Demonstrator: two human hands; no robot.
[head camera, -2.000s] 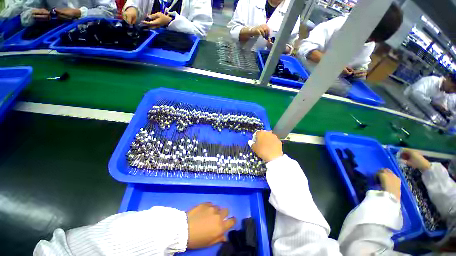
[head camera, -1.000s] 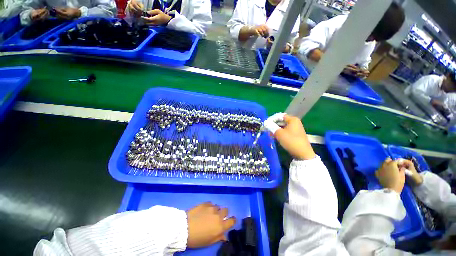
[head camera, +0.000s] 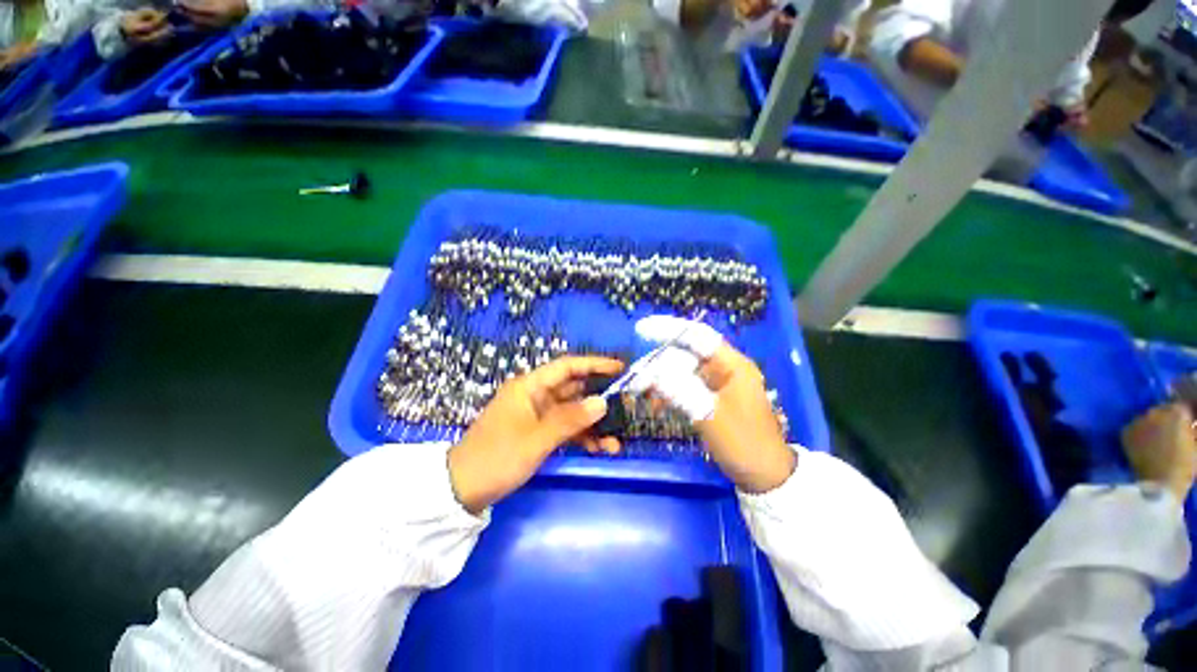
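Note:
My left hand (head camera: 538, 423) and my right hand (head camera: 722, 400) meet over the upper blue tray (head camera: 355, 400), which holds rows of thin rods (head camera: 604, 276) with white and dark bands. My left fingers hold a small black housing (head camera: 612, 406). My right hand, with white coverings on its fingers, holds a slim light rod (head camera: 643, 368) whose lower end is at the housing. Whether the rod is inside the housing cannot be told. The lower blue tray (head camera: 551, 578) has several black housings (head camera: 702, 624) at its right side.
A green belt (head camera: 236, 217) runs behind the tray and carries a joined piece (head camera: 337, 187). A slanting grey post (head camera: 906, 184) stands behind right. Blue trays lie at left (head camera: 66, 250) and right (head camera: 1050, 381). A neighbour's sleeve (head camera: 1096, 565) is at right; other workers sit across the belt.
My left hand has risen from the lower tray to the upper one and now holds a black housing. My right hand has come inward to meet it. The view has shifted; the belt piece has moved right.

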